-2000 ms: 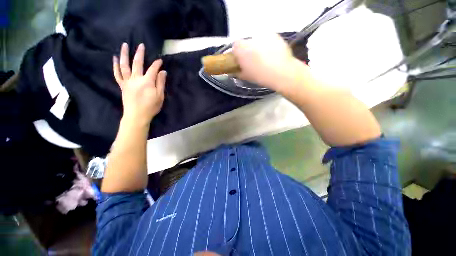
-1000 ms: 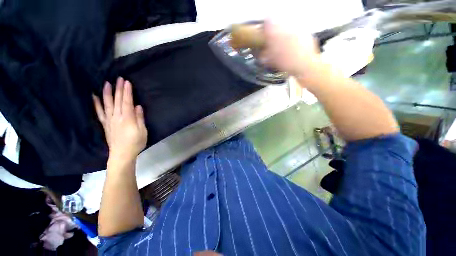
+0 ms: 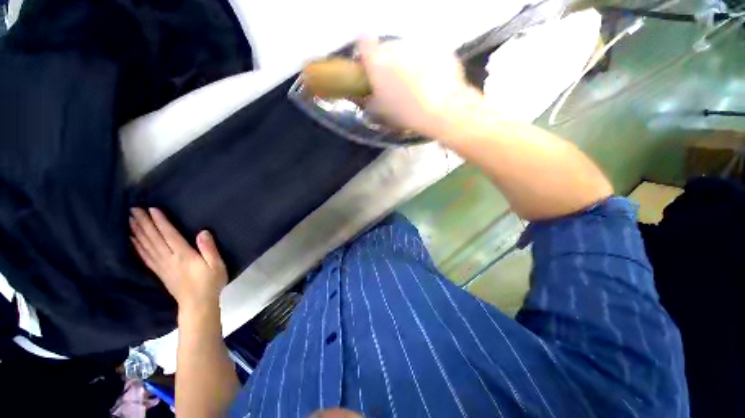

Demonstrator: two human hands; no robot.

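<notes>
A black garment (image 3: 65, 163) covers the left of the view. Its sleeve (image 3: 261, 163) lies flat, slanting up to the right over a narrow off-white padded board (image 3: 176, 122). My right hand (image 3: 412, 86) is closed around the tan handle (image 3: 336, 77) of a steam iron (image 3: 347, 122), whose clear-rimmed pointed tip faces left on the sleeve's upper right part. My right hand is slightly blurred. My left hand (image 3: 181, 257) is flat with fingers apart on the black cloth at the sleeve's lower left end.
A white table cover (image 3: 327, 24) spans the top. A pale cord (image 3: 572, 90) hangs at the right over green floor. White labels (image 3: 27, 314) show on the garment at the left edge. A pink cloth (image 3: 133, 400) is at the bottom left. A box (image 3: 715, 159) stands far right.
The garment and sleeve have shifted down and left in view, with the sleeve at a steeper slant. My left hand is lower. The iron in my right hand appears further left.
</notes>
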